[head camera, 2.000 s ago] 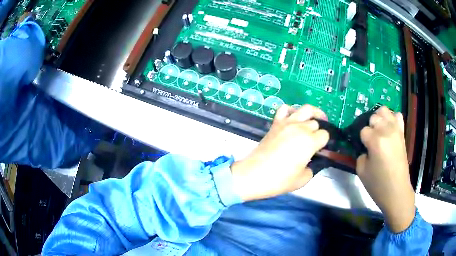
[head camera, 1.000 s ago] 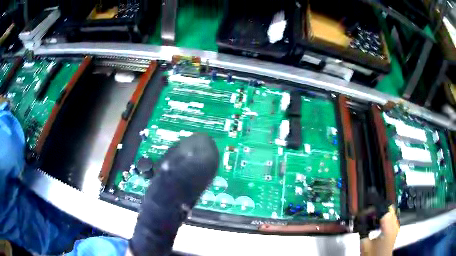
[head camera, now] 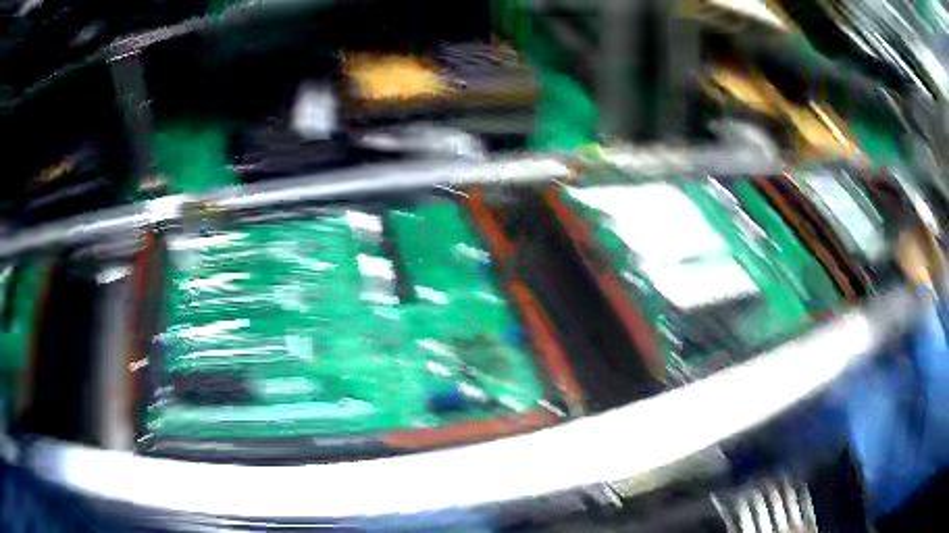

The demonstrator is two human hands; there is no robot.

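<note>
The frame is strongly motion-blurred. A large green circuit board (head camera: 312, 323) lies in its dark carrier (head camera: 260, 446) in front of me, with white print on its left half. A dark patch, perhaps the black capacitors (head camera: 213, 388), shows near its near left corner. Small blue parts (head camera: 450, 398) sit near the right of its near edge. A second green board to the right bears silver-white heatsink bars (head camera: 671, 245), smeared together by blur. Neither of my hands is in view.
A pale metal rail (head camera: 437, 474) runs along the near side, another (head camera: 364, 181) behind the boards. Reddish-brown side bars (head camera: 529, 312) stand between boards. Dark bins (head camera: 437, 115) are behind the line. A blue sleeve (head camera: 900, 396) of a person is at the far right. A silver-barred tray (head camera: 775, 510) is below the near rail.
The view has swung right, so the board appears further left and the right-hand board is more fully seen. Both hands, including the one in dark covering over the board, have left the picture.
</note>
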